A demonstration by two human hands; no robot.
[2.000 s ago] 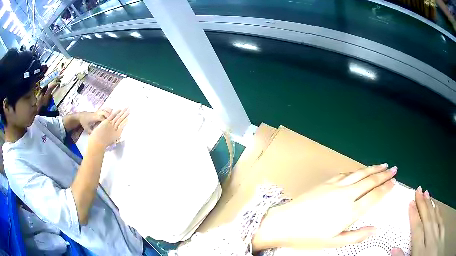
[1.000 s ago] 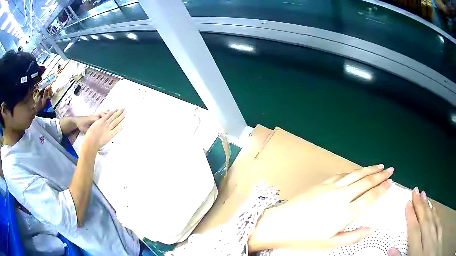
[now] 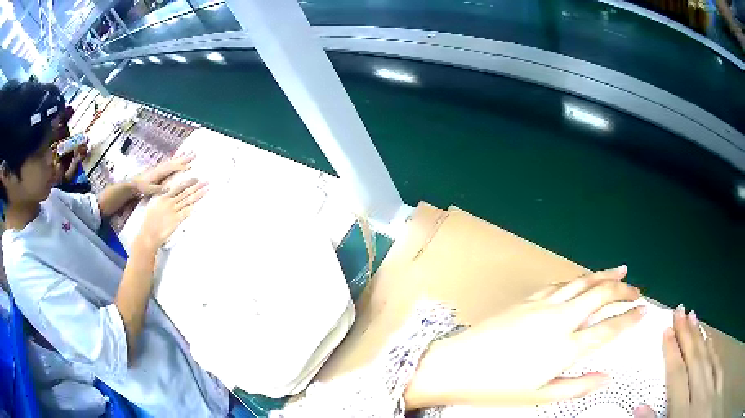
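A white housing with a dotted pattern [image 3: 621, 389] lies on brown cardboard [image 3: 482, 253] at the lower right, cut off by the bottom edge. My left hand [image 3: 523, 347] lies flat across it, palm down, fingers pointing right and slightly spread; a speckled knit cuff is at the wrist. My right hand [image 3: 693, 371] rests at its right side, fingers pointing up, partly cut off by the bottom edge. Both hands are bare and I see nothing gripped in them. What is under the palms is hidden.
A large stack of white housings [image 3: 253, 286] stands at the left. A person in a white shirt [image 3: 90, 294] has both hands on the white surface there. A grey post [image 3: 327, 114] rises beside the cardboard. The green conveyor belt [image 3: 490, 155] runs behind.
My left hand's fingers have spread slightly, with a gap now between them; my right hand has barely moved. The neighbouring person's hands have moved apart.
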